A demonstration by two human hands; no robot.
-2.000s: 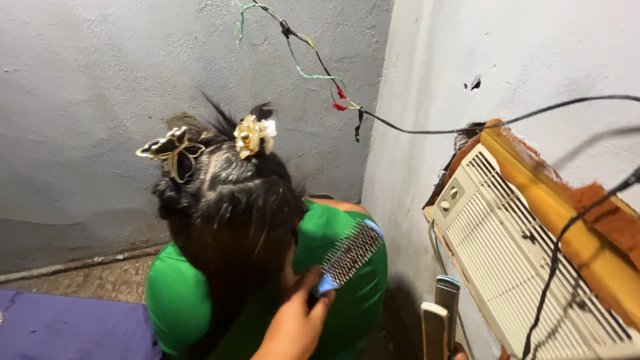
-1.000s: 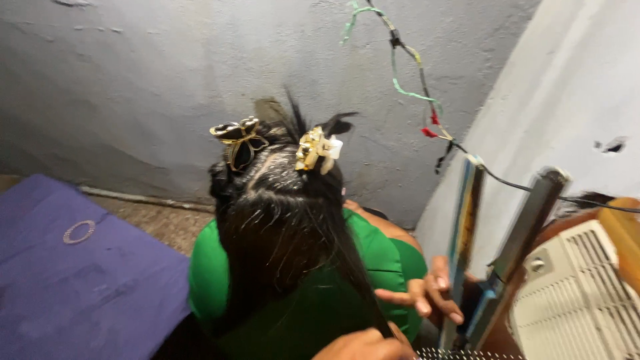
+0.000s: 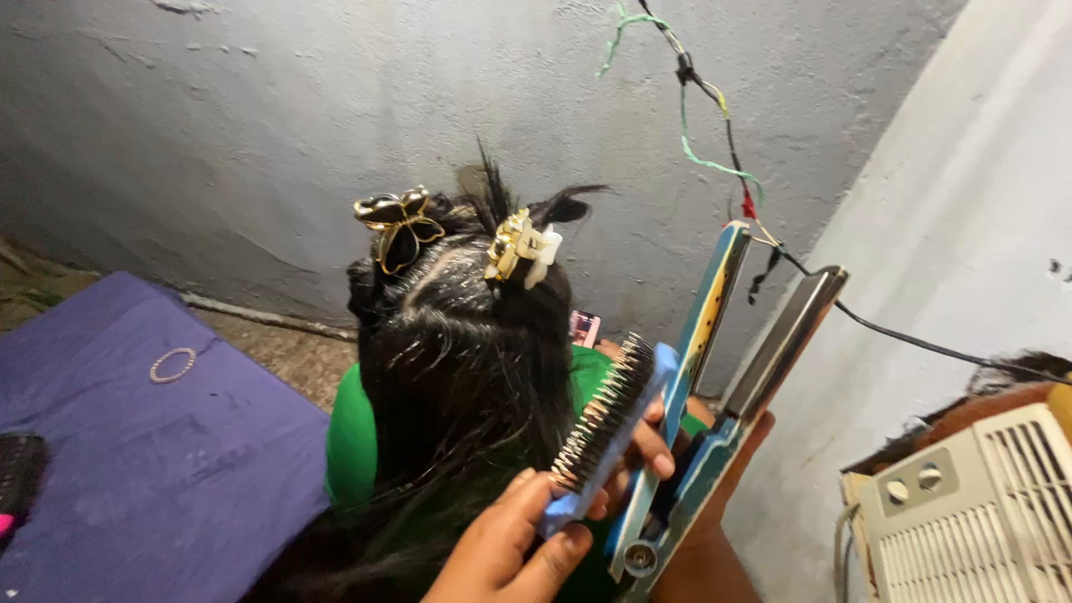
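Note:
My left hand [image 3: 511,544] grips the handle of a blue hairbrush [image 3: 615,419], its bristles facing the hair. Beside it, my right hand [image 3: 708,544] holds a worn blue hair straightener [image 3: 699,511], whose two plates point up and stand apart. Both tools are close together, right of a seated person's long dark hair [image 3: 469,385]. The hair is parted, with a black and gold butterfly claw clip [image 3: 399,226] on the left and a gold and white claw clip [image 3: 521,245] on the right. The person wears a green top [image 3: 350,444].
A purple-covered surface [image 3: 167,435] at left bears a beaded bracelet [image 3: 172,366] and a black object [image 3: 21,473]. Electrical wires [image 3: 729,126] hang along the grey wall. An air conditioner [image 3: 963,502] sits in the right wall. A phone [image 3: 584,328] shows beyond the person's shoulder.
The brush has come up from the bottom edge since one second ago and is beside the straightener. The straightener, low at the right two seconds ago, is now raised with its plates apart.

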